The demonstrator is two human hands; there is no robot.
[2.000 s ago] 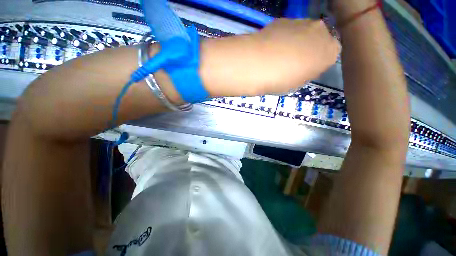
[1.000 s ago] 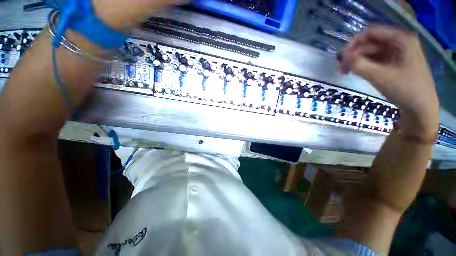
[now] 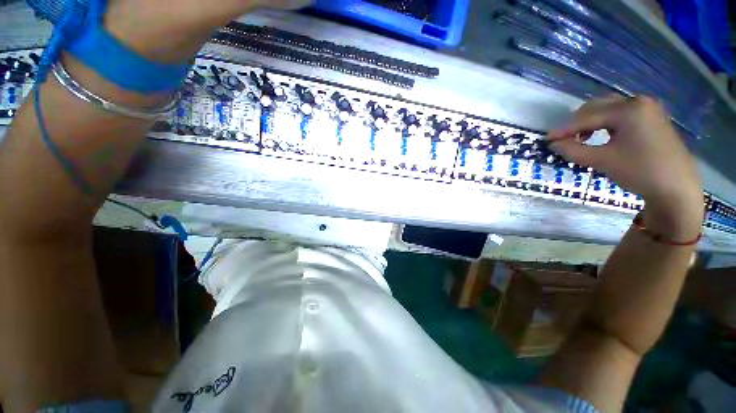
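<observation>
Circuit board panels [image 3: 355, 145] run in a long white strip across the view, crowded with black, blue and silver parts. My right hand [image 3: 625, 149] is over the boards at the right, thumb and forefinger pinched together at the black parts. A small dark piece seems to be at the fingertips, too small to tell. My left hand [image 3: 242, 6] is mostly cut off by the top edge, so its fingers are hidden. The left wrist wears a blue anti-static strap [image 3: 121, 60] and a silver bangle.
Black component strips [image 3: 347, 66] lie behind the boards. Beyond them are a blue parts bin [image 3: 440, 31] with dark parts and a bundle of component tubes [image 3: 557, 40]. A flat dark smartphone-like rectangle [image 3: 442, 241] lies on the front ledge. Cardboard boxes [image 3: 545, 310] stand below.
My right hand has come down from above the rail onto the boards at the right. My left arm, earlier reaching across to the right, has drawn back to the upper left.
</observation>
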